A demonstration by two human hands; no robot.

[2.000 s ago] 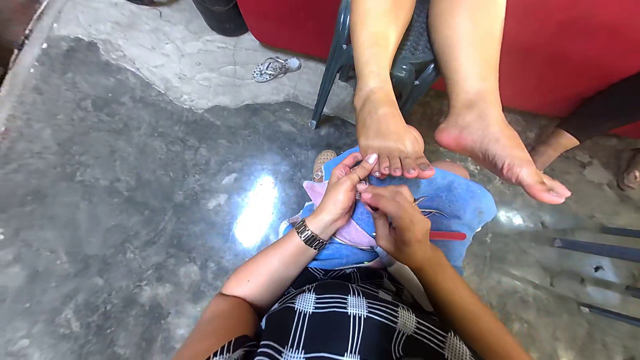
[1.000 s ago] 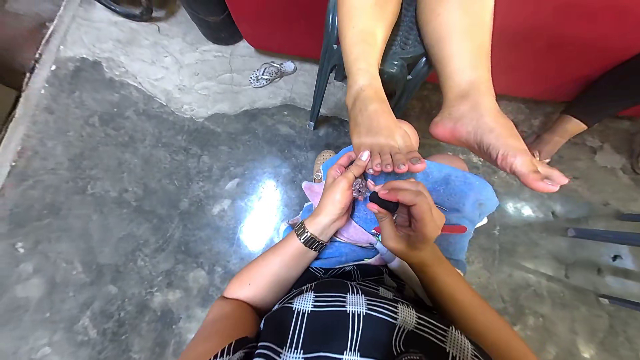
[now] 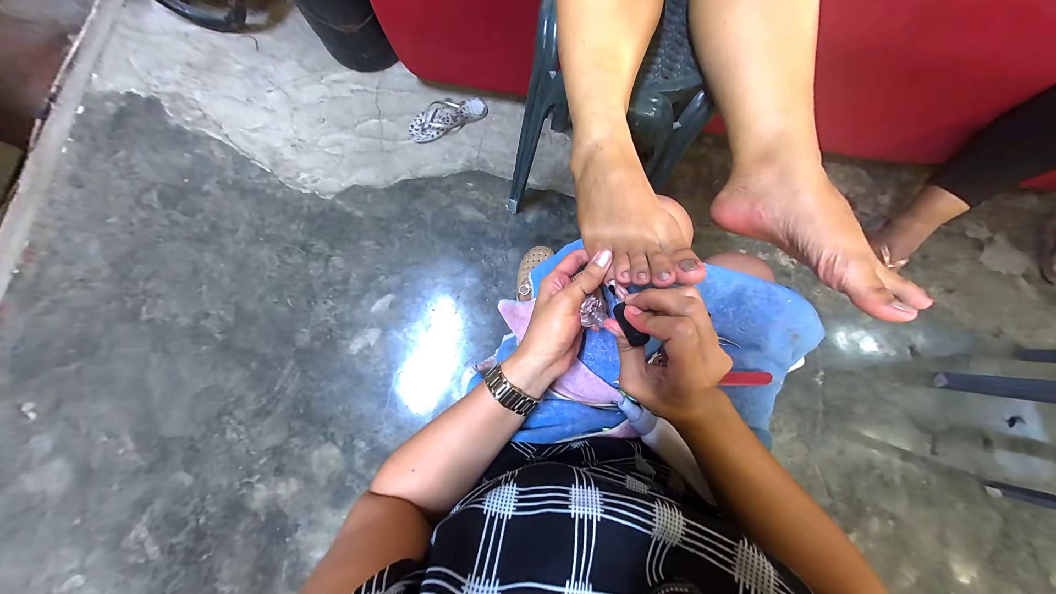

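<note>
My left hand [image 3: 563, 318] holds a small clear glass bottle [image 3: 592, 312], its thumb against the toes of a person's bare foot [image 3: 623, 219]. In my right hand [image 3: 678, 346] is the black cap [image 3: 630, 325] of a nail polish brush, held close to the bottle and just below the toes. The brush tip is too small to make out. A blue towel [image 3: 759, 322] covers my lap beneath both hands. On it, a red nail file [image 3: 745, 379] sticks out beside my right wrist. The person's other bare foot [image 3: 792, 206] hangs to the right.
A dark green plastic chair [image 3: 540, 107] stands behind the feet, before a red surface [image 3: 916, 82]. A patterned flip-flop [image 3: 446, 119] lies on the floor near a black bucket [image 3: 351, 33]. Another person's foot [image 3: 916, 221] and dark chair legs [image 3: 994, 385] are at the right.
Between two seconds and one second ago the black cap came into view in my right hand, and the clear bottle in my left. Both hands remain by the same foot.
</note>
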